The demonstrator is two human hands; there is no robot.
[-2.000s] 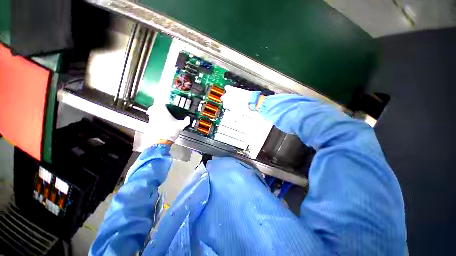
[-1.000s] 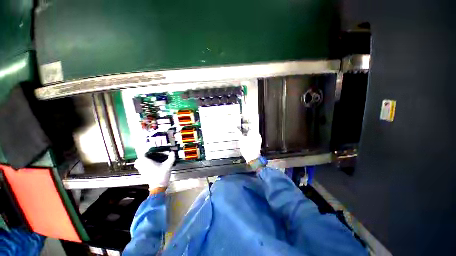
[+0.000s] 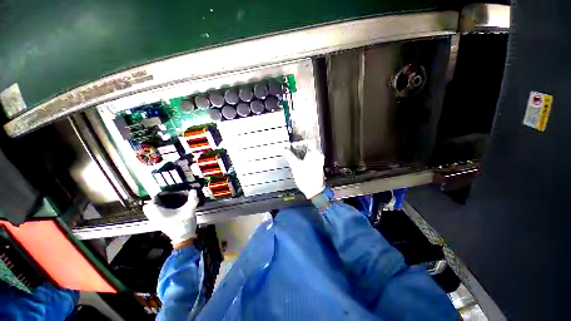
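A green power circuit board lies in a pale grey carrier frame between the conveyor rails. It bears white bars, several black round capacitors, three orange-copper inductors and a small reddish ring. My left hand, in a white glove, is at the board's near left corner, thumb and fingers apart around a dark gap. My right hand, also gloved, is at the near right edge, by the frame's side. Whether either hand grips the board or frame is hard to tell.
The long metal rails run left to right. A green bench top is beyond. A dark grey machine stands right. A red-orange panel is lower left, with a blue sleeve below. Dark bins lie under the near rail.
The view has turned and moved closer. My right hand has come back from over the white bars to the near right edge. The board still lies in the frame, my left hand at its near left corner.
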